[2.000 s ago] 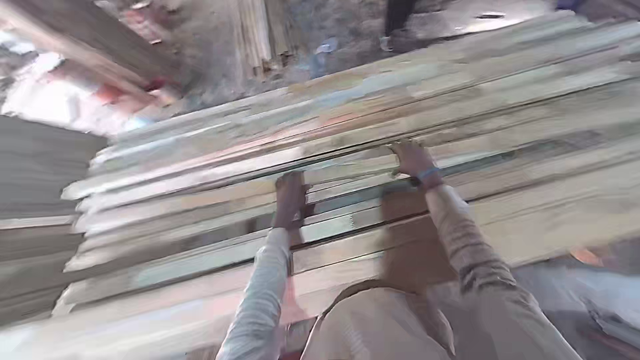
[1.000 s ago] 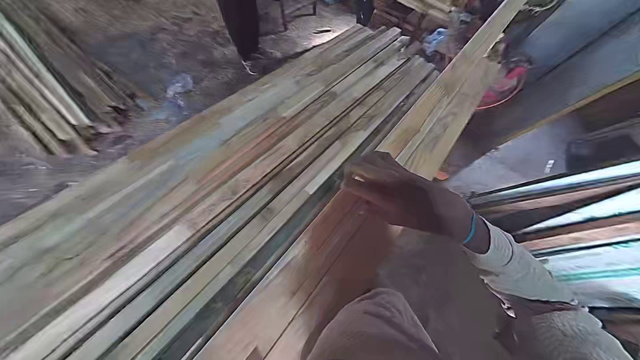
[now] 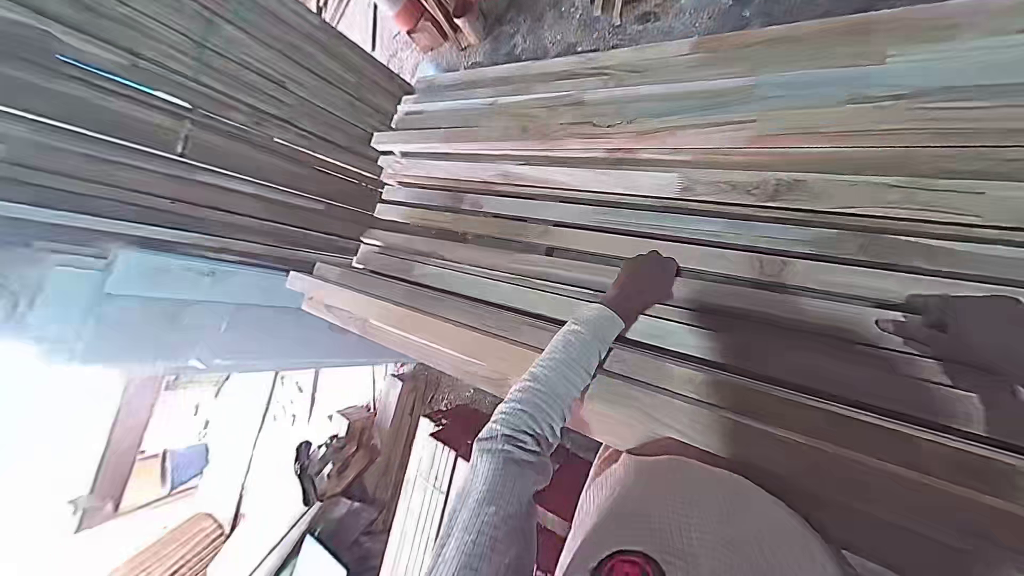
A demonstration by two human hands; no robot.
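Note:
Long wooden boards (image 3: pixel 712 188) lie side by side in front of me, some with faded bluish and reddish patches and dark gaps between them. My left hand (image 3: pixel 644 280), in a light knitted sleeve, has its fingers curled on the edge of one narrow board (image 3: pixel 520 260) near the middle of the row. Farther right, at the edge of the view, my right hand (image 3: pixel 964 332) rests on or just over the boards; it is dark and blurred, and its grip cannot be made out. Both hands cast shadows on the wood.
A dark plank wall (image 3: pixel 200 128) with bright slits stands at the left, close to the board ends. Below it are pale bluish sheets (image 3: pixel 208 296). Stacked wood pieces (image 3: pixel 420 496) stand at the lower left, near my body. Gritty ground (image 3: pixel 560 32) lies beyond the boards.
The view has swung strongly to the left since one second ago. My left hand, out of view then, is now on the boards. My right hand is now at the right edge of the view.

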